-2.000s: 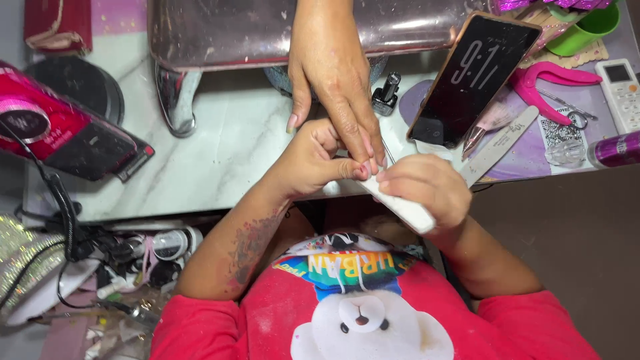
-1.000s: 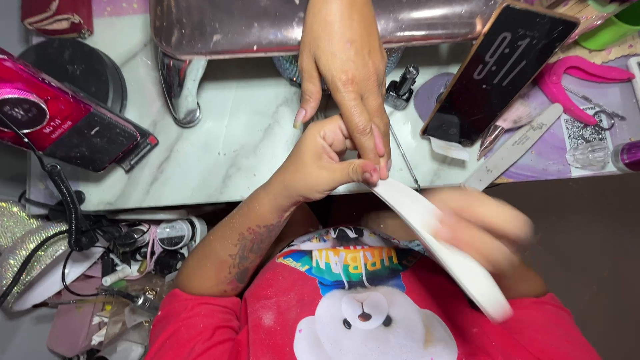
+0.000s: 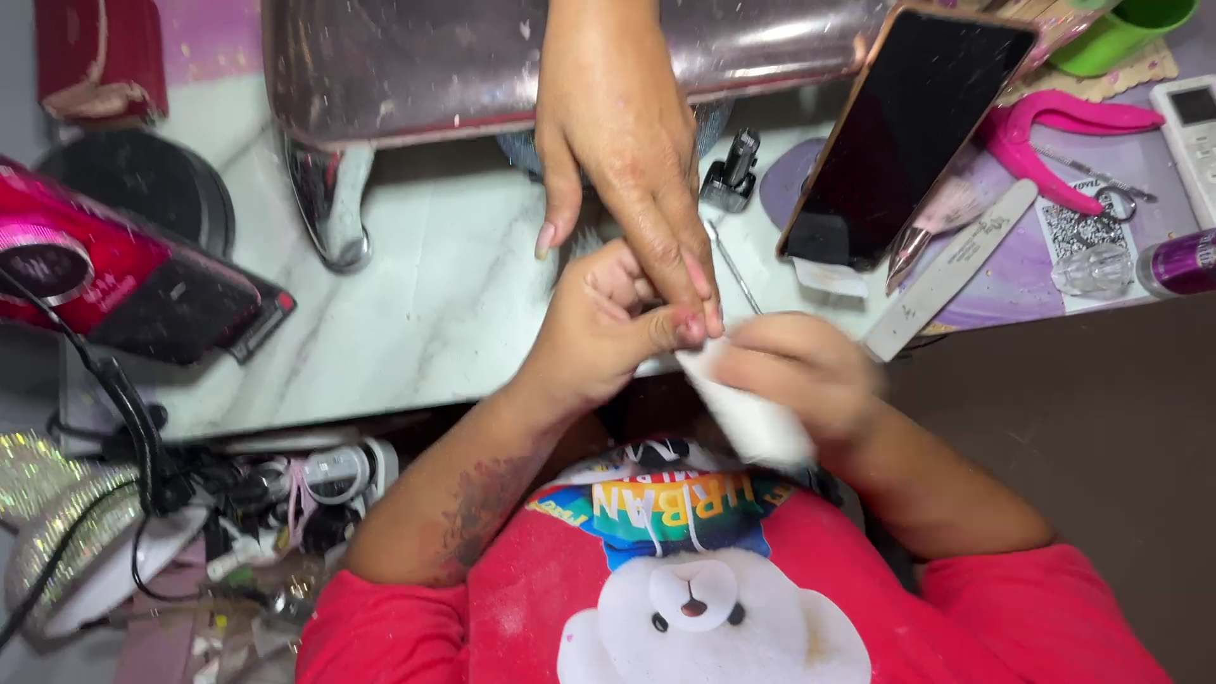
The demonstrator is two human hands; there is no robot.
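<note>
My left hand [image 3: 608, 328] grips a fingertip of another person's hand [image 3: 632, 161], which reaches in from the top with its fingers pointing down. In my right hand [image 3: 803, 370] is a white nail file [image 3: 750, 418], blurred by motion, its upper end at the held fingertip. A thin metal nail tool [image 3: 731, 266] lies on the marble-patterned table just above my right hand. The other person's arm crosses over a shiny padded armrest [image 3: 408, 76].
Right of the hands are a propped smartphone [image 3: 902, 133], a grey nail file [image 3: 950, 271], pink pliers-like tool [image 3: 1021, 142] and purple bottle [image 3: 1178, 264]. At left stand a red-pink device [image 3: 104, 266] and a black round base [image 3: 142, 190]. Small black bottles [image 3: 731, 171] sit near the armrest.
My right hand and the white file have moved back up and left toward the held fingertip since one second ago. The phone's screen, lit with a clock before, is dark now.
</note>
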